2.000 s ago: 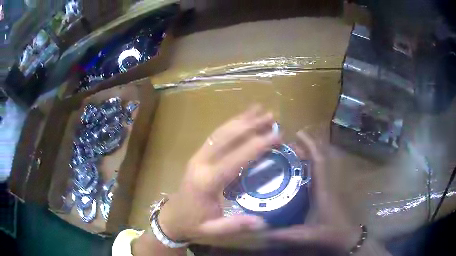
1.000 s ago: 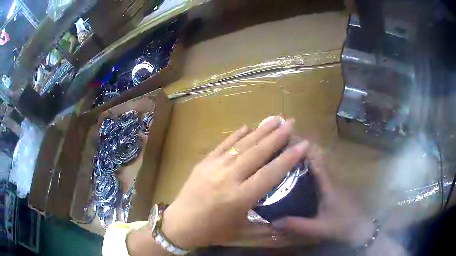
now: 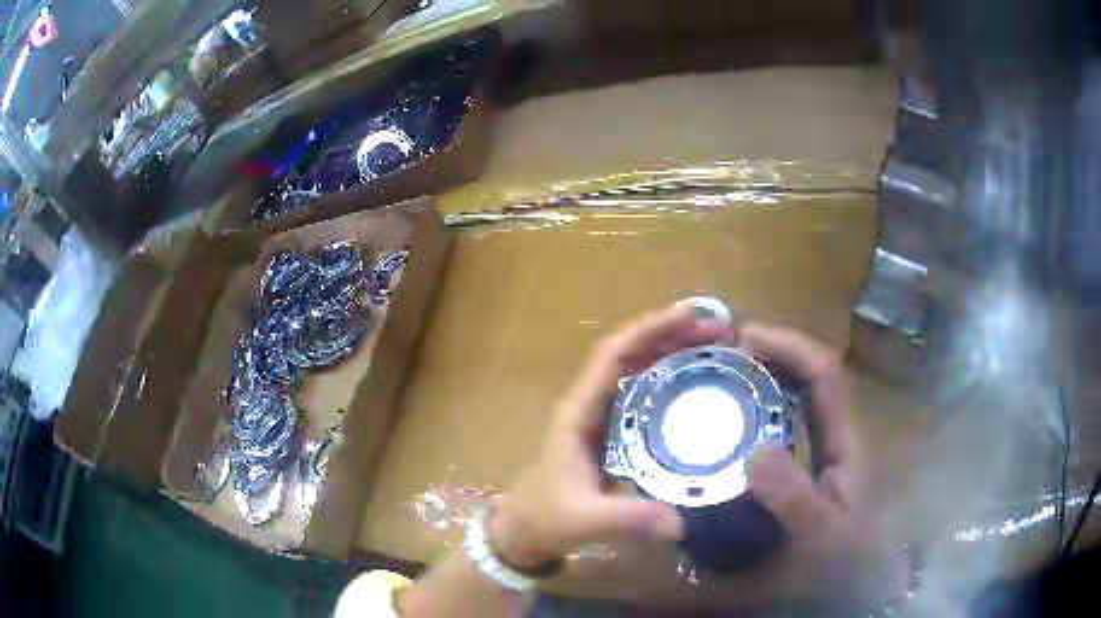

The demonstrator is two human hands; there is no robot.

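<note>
A dark cylindrical speaker body [image 3: 732,535] stands on the bench, held between my two hands. A chrome end ring [image 3: 694,483] with small lugs and holes sits on its upward-facing end, around a glaring white disc [image 3: 704,425]. My left hand [image 3: 580,465] curls around the left side of the body and ring. My right hand [image 3: 815,417] wraps the right side, with a finger on the ring's lower right edge. A small white roll or ring [image 3: 703,312] lies on the bench just behind my fingertips, partly hidden.
A cardboard carton [image 3: 425,290] of chrome rings stands at the left. Behind it, a dark-lined carton [image 3: 465,155] holds shiny parts and one bright ring. Stepped metal bins [image 3: 893,290] stand at the right, partly blurred. A black cable [image 3: 1065,483] runs at the right edge.
My left hand has moved off the top of the ring to its left side, uncovering the ring and disc. The view has shifted, so the cartons appear further right.
</note>
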